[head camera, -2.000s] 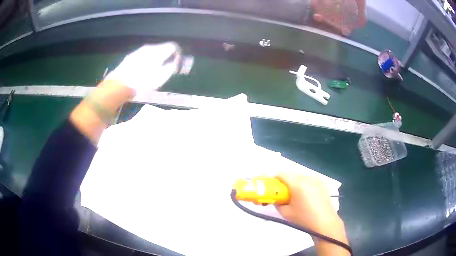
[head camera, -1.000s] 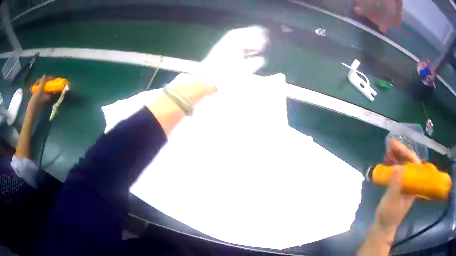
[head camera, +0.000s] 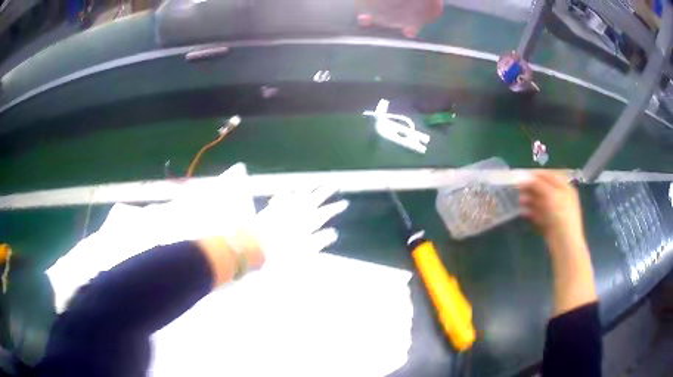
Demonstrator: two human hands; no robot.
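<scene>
My left hand (head camera: 299,224), in a white glove, lies over the bright white cloth (head camera: 295,316) with its fingers spread; it blends with the cloth, and no held thing shows. My right hand (head camera: 547,202), bare, has its fingers at the right rim of the clear screw box (head camera: 476,208), which holds many small metallic pieces. The yellow-orange electric screwdriver (head camera: 444,294) lies on the dark green bench between the cloth and the box, its bit pointing up and away.
On the green belt behind the pale rail (head camera: 369,180) lie a white forked part (head camera: 401,131), a green board (head camera: 441,118), an orange-red lead with white plug (head camera: 203,154) and a round part with blue (head camera: 513,71). A metal post (head camera: 627,118) stands at right.
The screwdriver has left my right hand and lies on the bench. My right hand has moved to the screw box. My left hand has come back from over the belt to the cloth.
</scene>
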